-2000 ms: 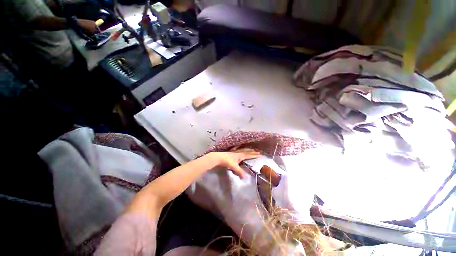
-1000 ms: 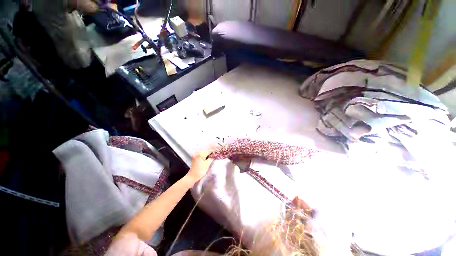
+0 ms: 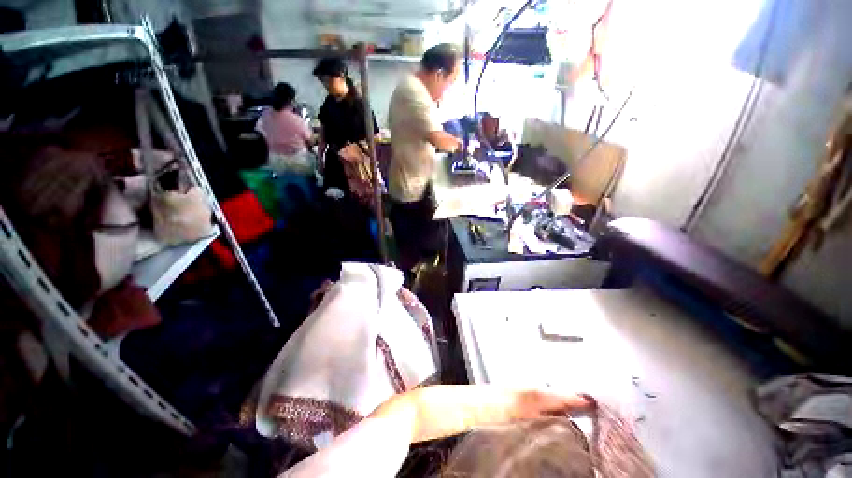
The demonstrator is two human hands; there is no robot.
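Observation:
My left hand (image 3: 559,403) reaches across the front of the pale pressing table (image 3: 504,327). Its fingers close on the top edge of a reddish-brown speckled cloth (image 3: 618,446), which runs down out of the picture. Blurred hair hides what lies below the hand. My right hand is not in view, and no iron shows. Grey-white garment pieces with reddish-brown bands (image 3: 322,359) hang in a heap left of the table. A small tan block (image 3: 560,333) lies on the table, with dark scraps near it.
Crumpled pale cloth with dark edges (image 3: 813,411) lies at the table's right. A long dark purple-brown cushion (image 3: 710,266) is behind the table. A cluttered dark bench (image 3: 486,245) stands beyond. A metal shelf (image 3: 182,252) holding cloth is at left. Several people are at the back.
The view has swung up and left, bringing the shelf and people into sight. The iron's brown handle has left the picture. My left hand stays at the speckled cloth's edge.

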